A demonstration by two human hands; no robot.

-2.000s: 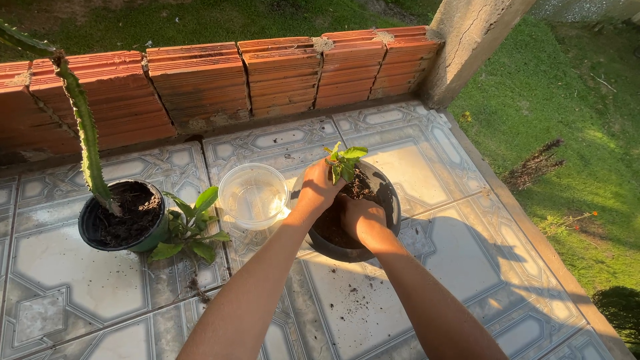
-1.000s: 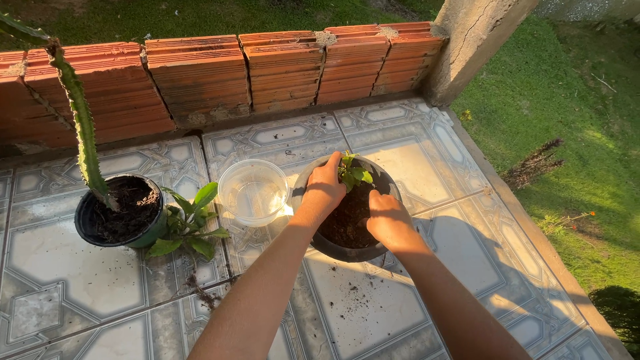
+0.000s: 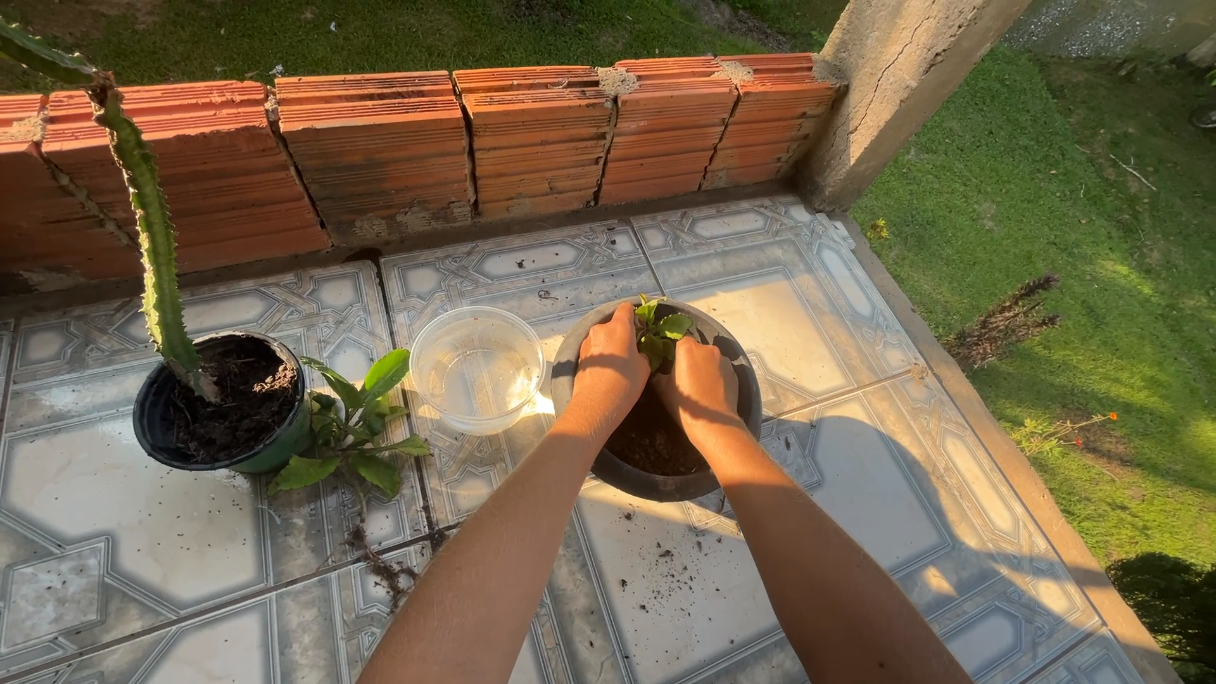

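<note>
A small leafy plant (image 3: 662, 328) stands near the far side of a round dark pot (image 3: 665, 486) that holds brown soil (image 3: 655, 439). My left hand (image 3: 610, 369) is inside the pot's left rim, against the left side of the plant, its fingertips hidden in leaves and shadow. On the plant's right, my right hand (image 3: 698, 385) is bent down at the soil by the stem, fingers curled and their tips hidden. Whether either hand grips the stem cannot be told. A clear plastic tub (image 3: 477, 370) sits just left of the pot.
Farther left stand a green pot (image 3: 275, 446) with a tall cactus (image 3: 157, 247) and an uprooted leafy plant (image 3: 356, 432) with bare roots on the tiles. A hollow-brick wall (image 3: 370, 152) runs behind, meeting a concrete post (image 3: 893, 85). Soil crumbs lie before the dark pot; grass lies beyond the tiled edge.
The small plant, held higher over the pot two seconds ago, now sits lower in it. My right hand has moved from the pot's right side in toward the plant's base since one second ago.
</note>
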